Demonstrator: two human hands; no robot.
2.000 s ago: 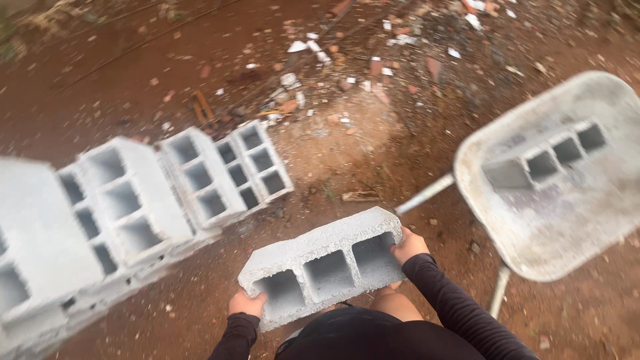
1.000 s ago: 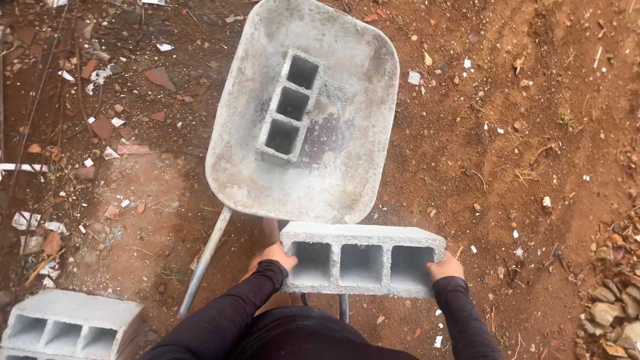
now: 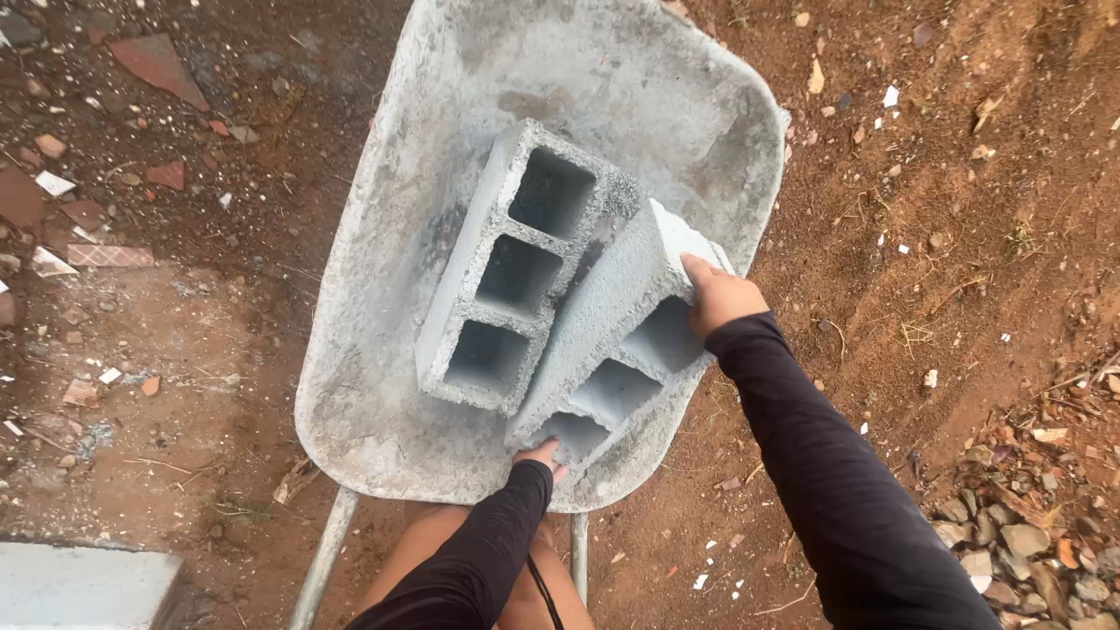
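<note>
Both my hands grip one three-hole concrete block (image 3: 604, 324), which lies at a slant in the right part of the wheelbarrow tray (image 3: 367, 350). My left hand (image 3: 542, 457) holds its near end by the lowest hole. At the far end, my right hand (image 3: 724, 296) has its fingers over the top face and the thumb side near the hole. Another concrete block (image 3: 516, 271) stands to the left in the tray with its three holes facing up. The two blocks are close together at their near ends and spread apart farther up.
Metal wheelbarrow handles (image 3: 325, 560) extend toward me beside my legs. At the lower left is the corner of a pale block (image 3: 83, 586). Broken tiles (image 3: 162, 70) litter the dirt at the left, and a stone pile (image 3: 1024, 538) lies at the lower right.
The held block has moved from in front of my body, at the tray's near edge, into the tray beside the other block. Two seconds ago I held it near the row of blocks.
</note>
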